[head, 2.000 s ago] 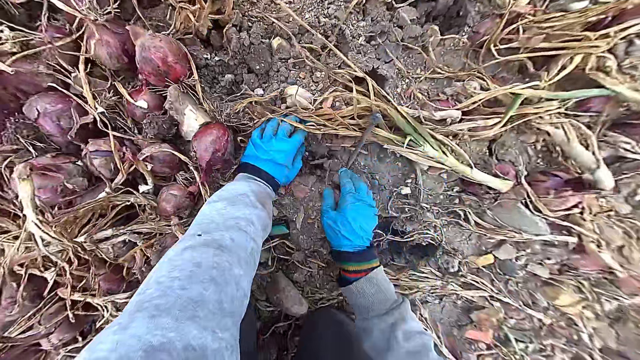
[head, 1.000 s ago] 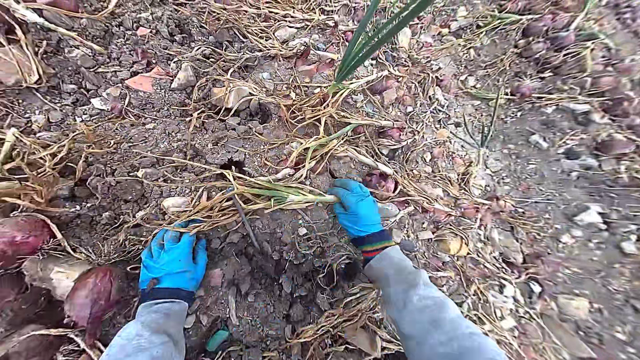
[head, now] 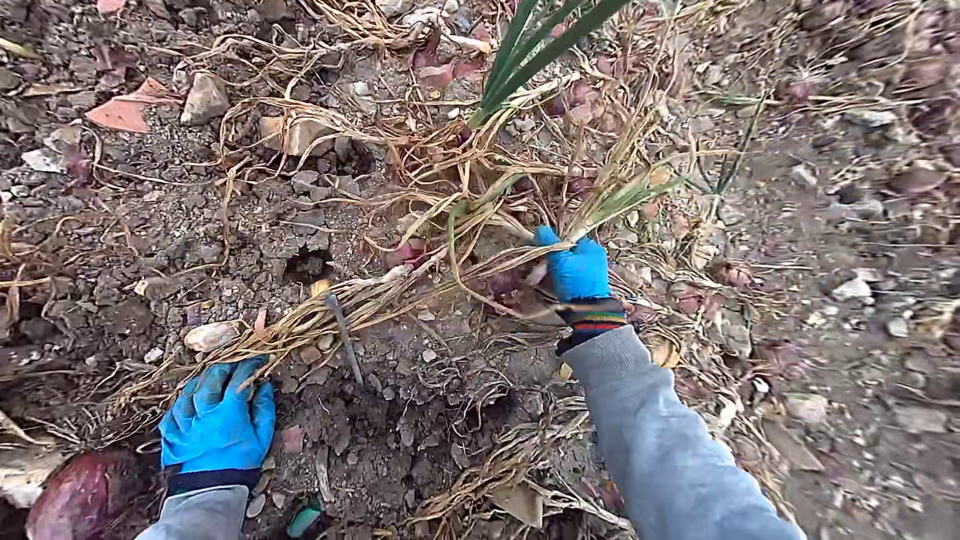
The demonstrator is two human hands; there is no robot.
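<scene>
My left hand (head: 219, 416), in a blue glove, rests palm down on the soil at the lower left, its fingertips at the ends of dry onion stalks (head: 322, 319). A red onion (head: 82, 495) lies just left of its wrist. Right of centre, my right hand (head: 576, 266), also gloved, is closed around dry onion leaves (head: 600, 217) with a greenish part. Red onions, partly hidden by leaves, lie close to its left. A thin metal rod (head: 345, 337) lies across the stalks between my hands.
Green onion leaves (head: 525, 56) stand upright at the top. A reddish shard (head: 131, 109) and a stone (head: 205, 99) lie at the upper left. A small hole (head: 307, 264) opens in the soil. More red onions (head: 930, 112) lie at the far right.
My right hand has moved away from my left and closed on onion leaves. The greenish-white stem beside it now points up and right. The view has shifted to the right over the bed.
</scene>
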